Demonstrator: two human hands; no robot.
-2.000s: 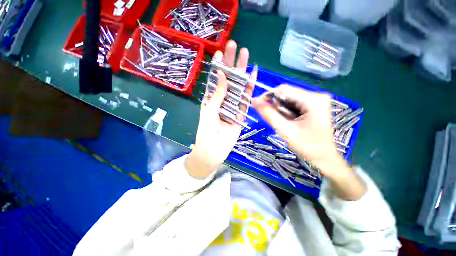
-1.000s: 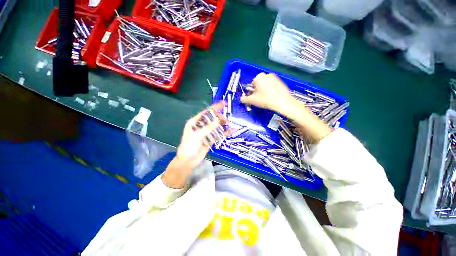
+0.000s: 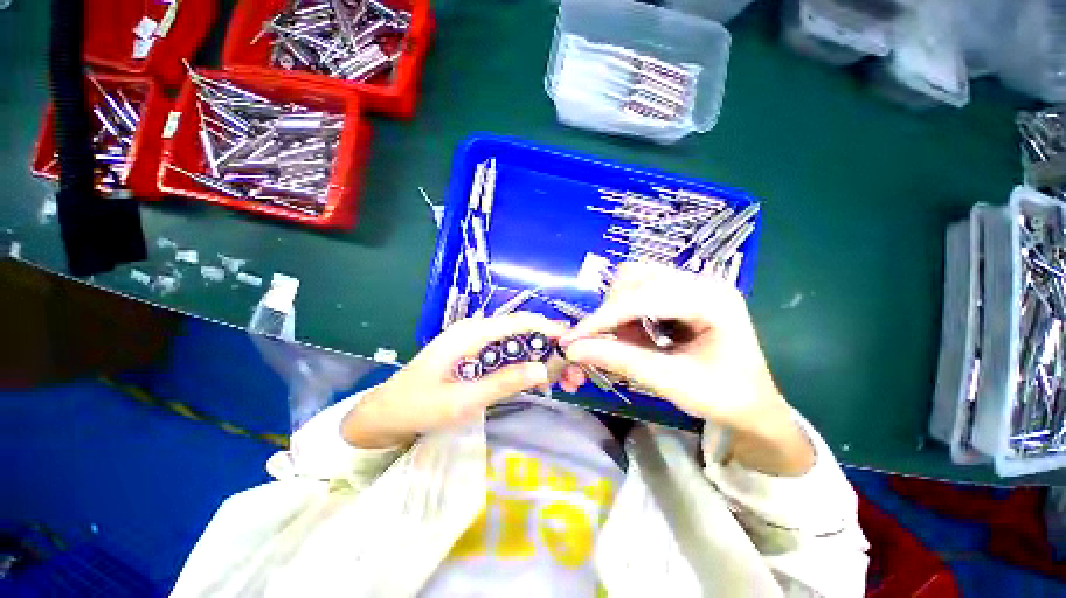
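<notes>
My left hand (image 3: 435, 380) holds a row of several metal pins (image 3: 503, 355) side by side, their round ends with dark rings facing the camera. My right hand (image 3: 690, 345) has its thumb and fingertips together at the right end of this row; a dark object shows in its palm, too unclear to name. Both hands are over the near edge of the blue tray (image 3: 538, 164). The tray holds a loose pile of silver pins (image 3: 690, 228) at the right, a smaller group (image 3: 473, 240) at the left and a small white slip (image 3: 594, 271).
Red bins (image 3: 357, 175) with similar pins stand at the left, beside a black ribbed arm (image 3: 99, 228). A clear box (image 3: 701, 111) with parallel pins is beyond the tray. Stacked translucent trays (image 3: 994, 350) are at the right. White scraps and a clear bag (image 3: 277, 306) lie near the left edge.
The right hand has left the tray's middle and come to the pins in my left hand. The left hand has turned the row so the ends face the camera. The view has shifted right.
</notes>
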